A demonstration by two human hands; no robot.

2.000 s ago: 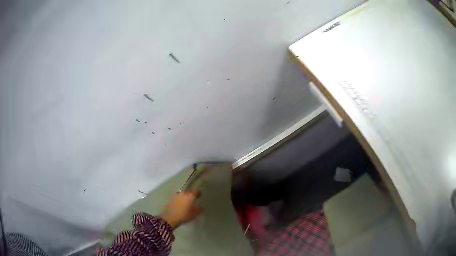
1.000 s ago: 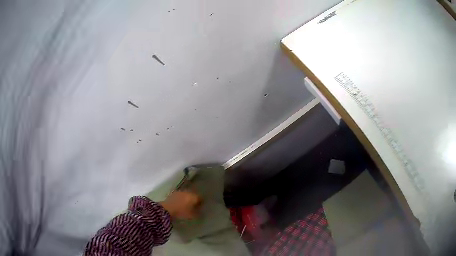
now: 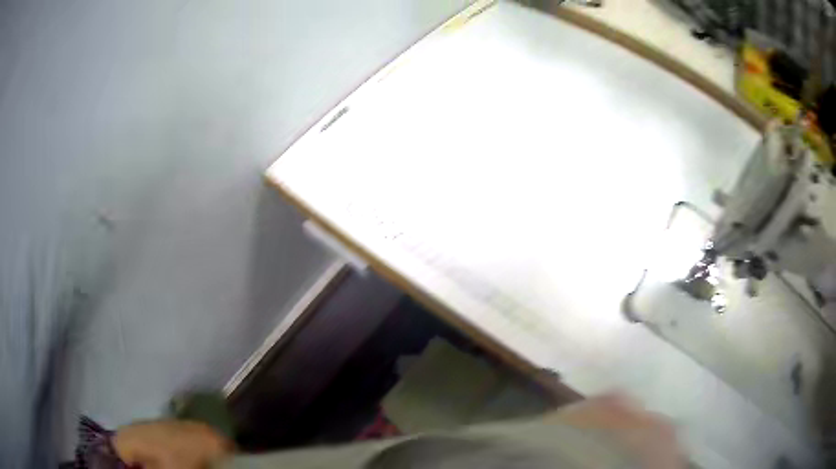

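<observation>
A sage green garment panel [image 3: 495,449] stretches across the bottom of the view in front of the table edge, partly cut off by the frame. My left hand [image 3: 174,443], with a striped sleeve cuff, is closed on its left end at the lower left. My right hand [image 3: 632,429] is blurred and holds the panel's right end over the table's front edge. The fingers of both hands are not clear. The sewing machine's head [image 3: 765,197] is at the right, with shiny metal parts around the needle area [image 3: 710,275].
The white table [image 3: 513,156] has a wood edge and a faint printed scale along its front. Another green cloth piece [image 3: 440,385] lies below the table edge. A yellow box [image 3: 770,87] stands behind the machine. A pale wall [image 3: 137,137] is at the left.
The view has swung right, bringing the machine and yellow box into sight. My right hand has appeared. The green panel has come up from the lower left and now spans between both hands.
</observation>
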